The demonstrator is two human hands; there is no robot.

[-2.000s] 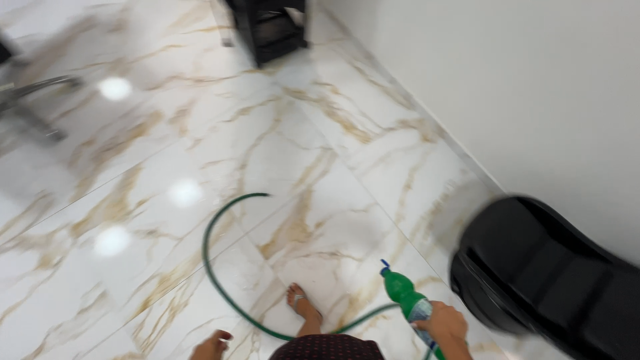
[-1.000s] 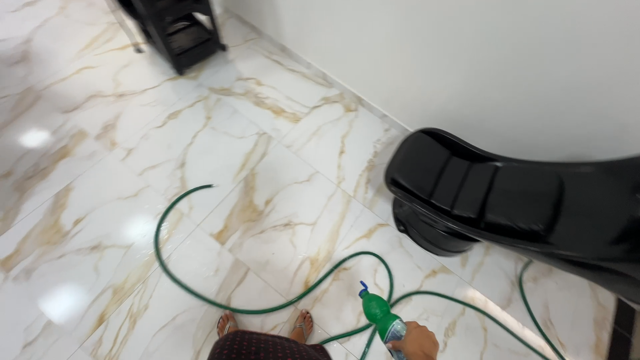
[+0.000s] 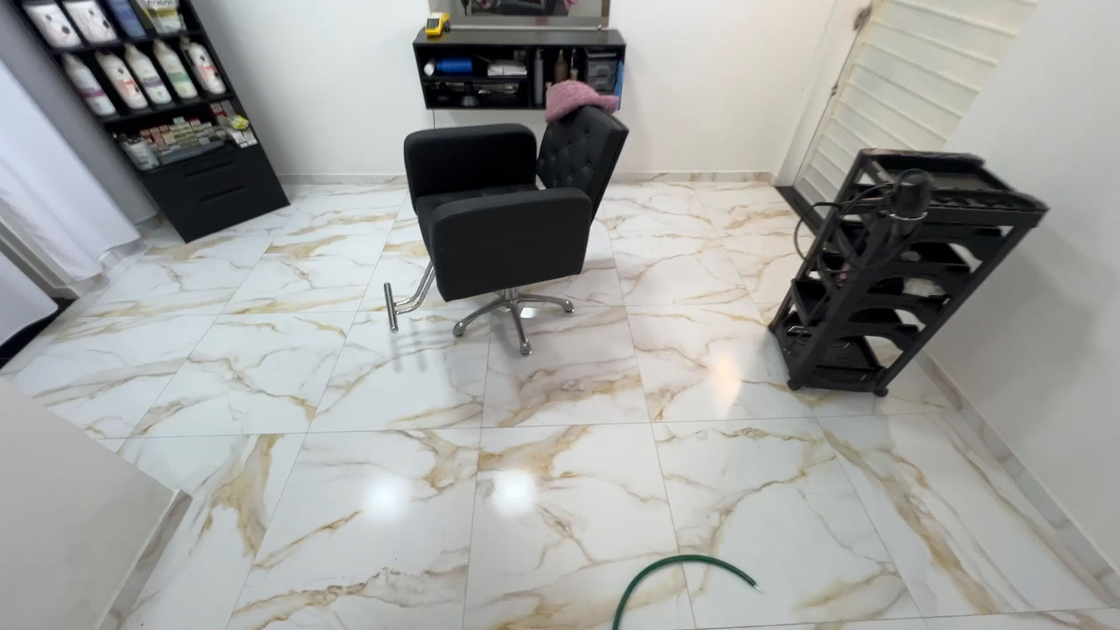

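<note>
Neither of my hands shows in the head view now, and the green plastic bottle is out of view too. A green hose (image 3: 669, 562) curves over the marble-look tile floor (image 3: 569, 490) at the bottom edge, its free end lying towards the right. The rest of the hose is cut off by the frame. Farther back stands a black salon chair (image 3: 512, 241) on a chrome star base, with a pink towel (image 3: 577, 101) draped over the top of its backrest.
A black wheeled trolley (image 3: 875, 297) with a corded tool on it stands by the right wall. A black shelf unit (image 3: 219, 188) with bottles is at the back left. A black wall shelf (image 3: 516, 39) hangs behind the chair. A wall corner (image 3: 166, 516) juts in at lower left.
The view has swung up and to the left across the room. My right hand with the green bottle, seen one second ago, has left the frame, as have my feet and the black washbasin chair.
</note>
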